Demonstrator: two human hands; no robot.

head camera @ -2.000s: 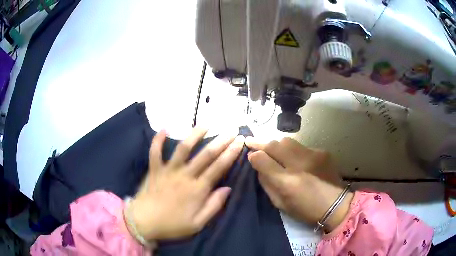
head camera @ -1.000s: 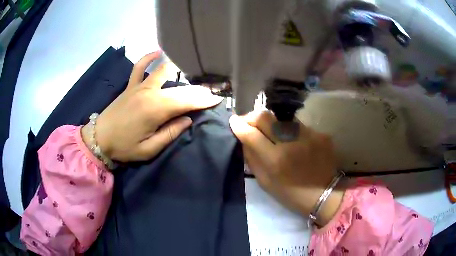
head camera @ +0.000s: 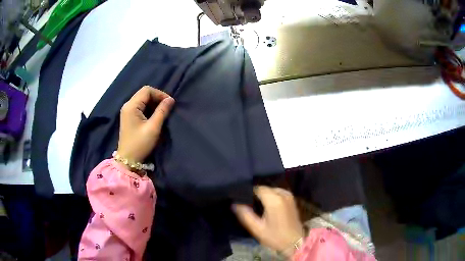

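Note:
Dark navy cloth (head camera: 209,117) lies on the white table with its top end under the presser foot (head camera: 235,36) and its lower part hanging over the front edge. My left hand (head camera: 143,122) is on the cloth left of the needle, thumb and forefinger pinched together on a fold. My right hand (head camera: 273,216) is blurred, low in front of the table edge at the hanging cloth, thumb and fingers apart. Whether it touches the cloth is unclear. Both forearms wear pink sleeve covers.
The sewing machine head (head camera: 232,11) is at the top. Orange-red loop handles (head camera: 451,71) lie at right. A green basket (head camera: 63,18) and a purple machine part (head camera: 11,109) are at left. A long dark cloth strip (head camera: 48,112) lies along the left table edge.
The view has shifted down and back from the machine. My left hand has left the presser foot area and pinches the cloth nearer me. My right hand has moved from the needle to below the table edge.

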